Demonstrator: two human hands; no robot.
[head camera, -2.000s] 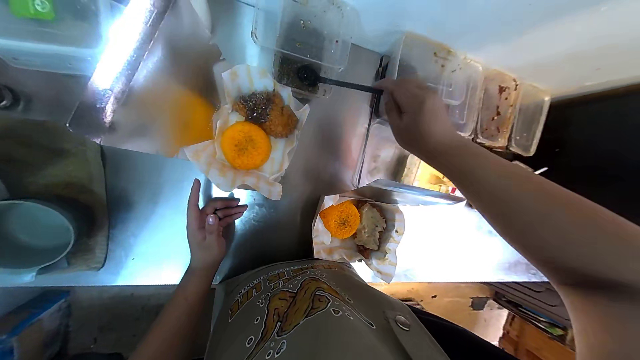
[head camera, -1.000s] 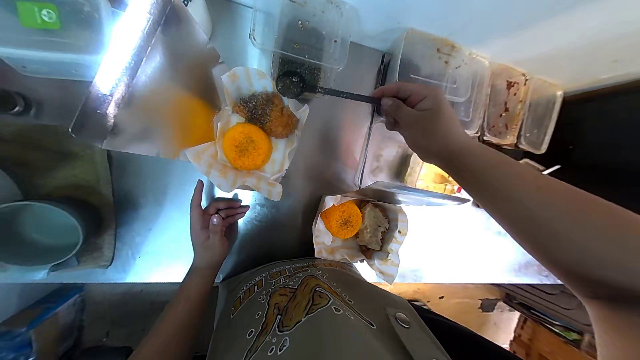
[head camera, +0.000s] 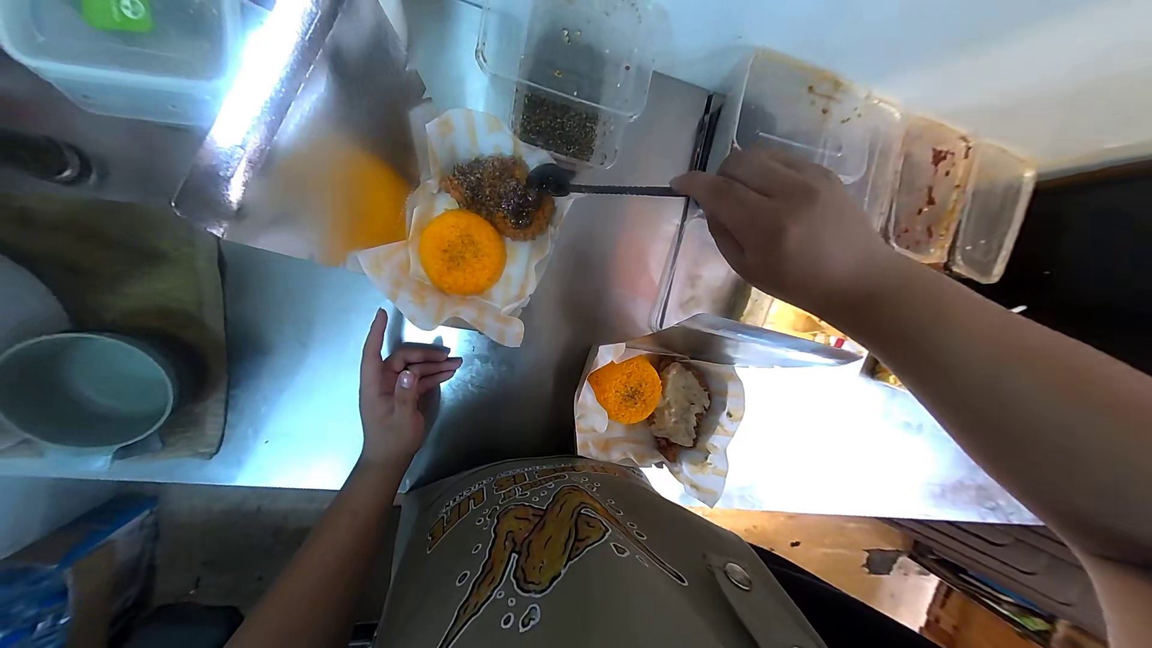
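Observation:
My right hand (head camera: 783, 216) grips the handle of a black spoon (head camera: 551, 180), whose bowl is at the right edge of a browned fried piece of food (head camera: 499, 193) topped with dark sauce or seasoning. Beside that piece sits a round mound of orange rice (head camera: 462, 252), both in a checkered paper liner (head camera: 490, 319). My left hand (head camera: 400, 387) is just below the liner, palm up, fingers apart, holding nothing. A second lined box (head camera: 720, 450) near my apron holds another orange mound (head camera: 627, 389) and a piece covered in pale sauce (head camera: 681, 405).
A clear container with dark flakes (head camera: 558, 126) stands behind the food. Several plastic tubs (head camera: 931, 193) line the back right. A metal sheet (head camera: 774, 342) juts over the second box. At left are a pale bowl (head camera: 85, 391) on a cloth (head camera: 202, 297) and a lidded container (head camera: 117, 54).
The spoon's bowl has moved from over the clear container to the fried piece, which now looks darker and wetter on top. My left hand has stayed about where it was.

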